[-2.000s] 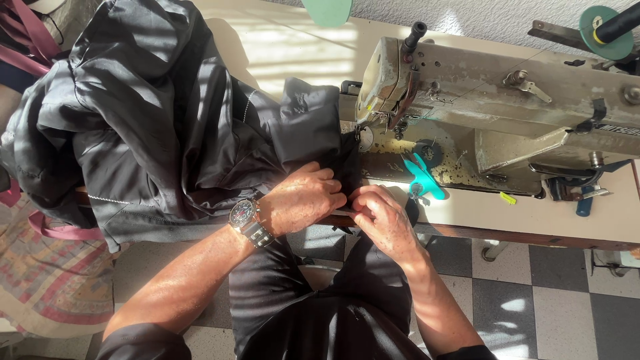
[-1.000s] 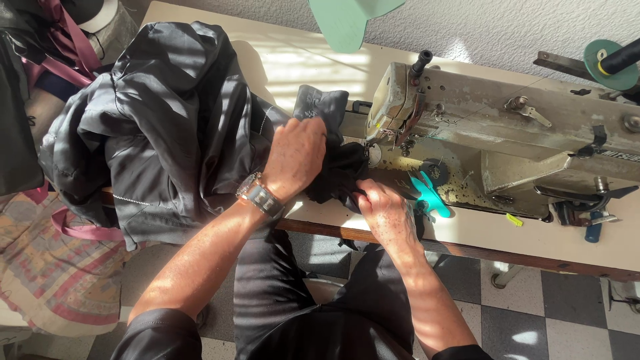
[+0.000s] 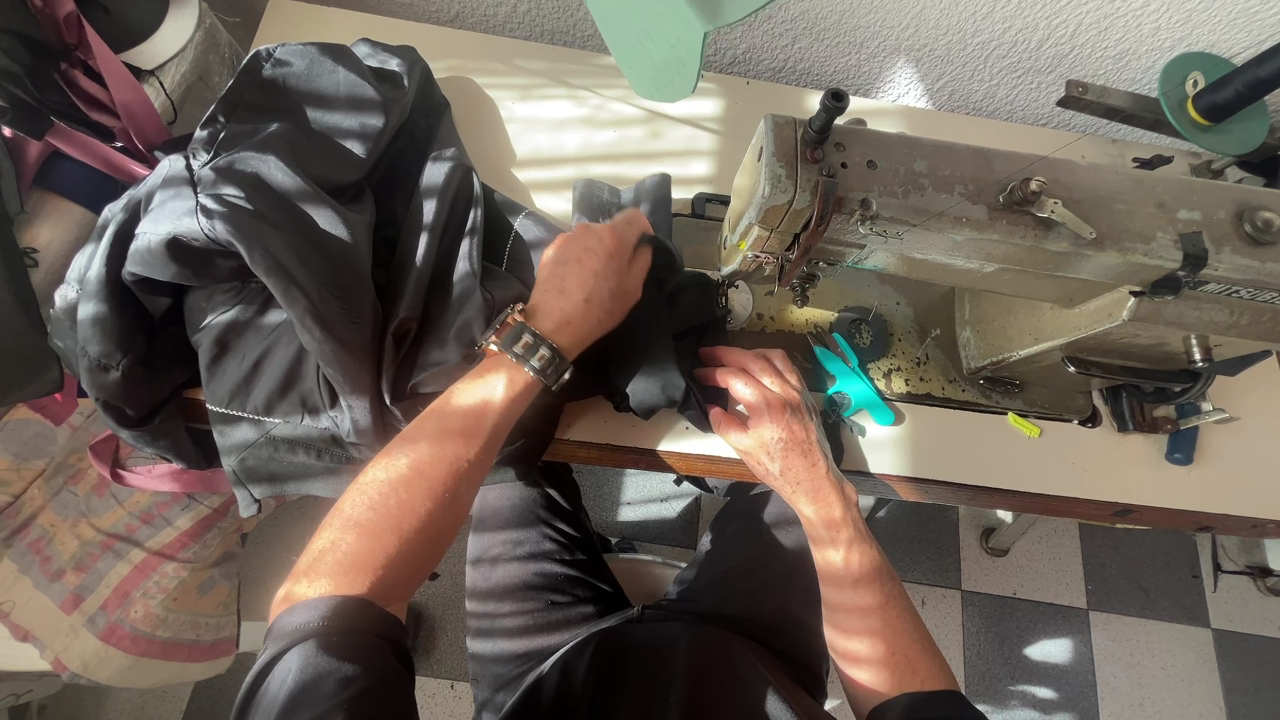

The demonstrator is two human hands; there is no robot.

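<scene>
A dark garment with a smooth lining (image 3: pixel 330 210) lies bunched over the left of the sewing table, a bundled part of it reaching the sewing machine (image 3: pixel 1000 210). My left hand (image 3: pixel 592 280), with a metal watch (image 3: pixel 530 345) on the wrist, grips the raised fold of dark cloth (image 3: pixel 650 200); its fingertips are partly hidden. At the cloth's right edge, just in front of the needle area, my right hand (image 3: pixel 765 415) pinches the fabric between thumb and fingers. Turquoise thread snips (image 3: pixel 855 385) lie on the machine bed, right of my right hand.
A black disc (image 3: pixel 860 332) rests on the machine bed. A small yellow piece (image 3: pixel 1024 425) and a blue-handled tool (image 3: pixel 1182 435) lie to the right. A green thread-stand disc (image 3: pixel 1215 103) is at the back right. Patterned cloth (image 3: pixel 120 560) and pink straps (image 3: pixel 150 470) hang at the left.
My left hand has moved up and away from my right hand, onto the raised fold. Two seconds ago both hands were close together at the table's front edge. The view has shifted somewhat.
</scene>
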